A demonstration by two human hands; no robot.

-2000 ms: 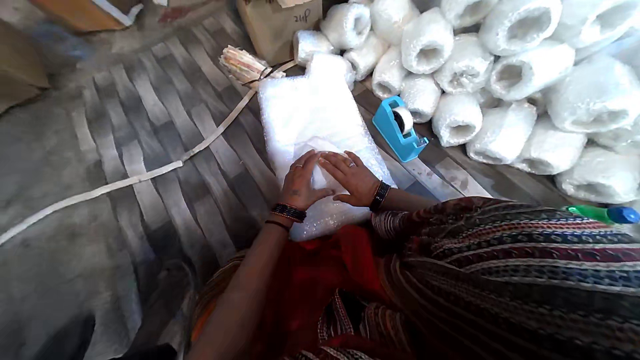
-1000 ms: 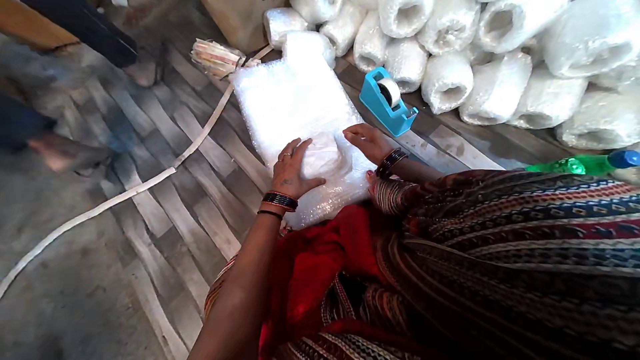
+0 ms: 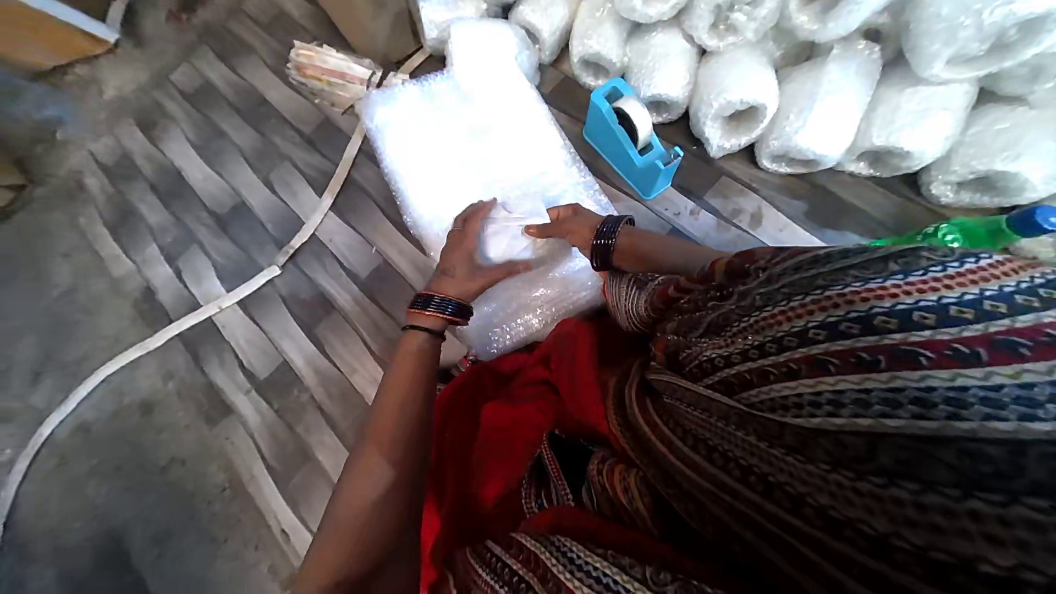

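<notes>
Sheets of bubble wrap (image 3: pixel 462 140) lie on the floor mat before me, brightly lit. On their near part rests a small white wrapped item (image 3: pixel 505 235), its exact kind unclear. My left hand (image 3: pixel 474 256) holds it from the left, thumb and fingers spread around it. From the right, my right hand (image 3: pixel 569 229) touches its top with thumb and fingertips. A blue tape dispenser (image 3: pixel 631 140) with a roll of tape stands right of the bubble wrap.
Many bubble-wrapped rolls (image 3: pixel 734 103) are piled at the back right. A bundle of strips (image 3: pixel 332 74) lies beyond the wrap's left corner, near a cardboard box (image 3: pixel 371 29). A pale strip (image 3: pixel 223 301) crosses the mat at left. A green bottle (image 3: pixel 949 233) lies at right.
My right hand has come back onto the white item, from which it stood apart one second ago. The person's legs seen at the left then have gone from view.
</notes>
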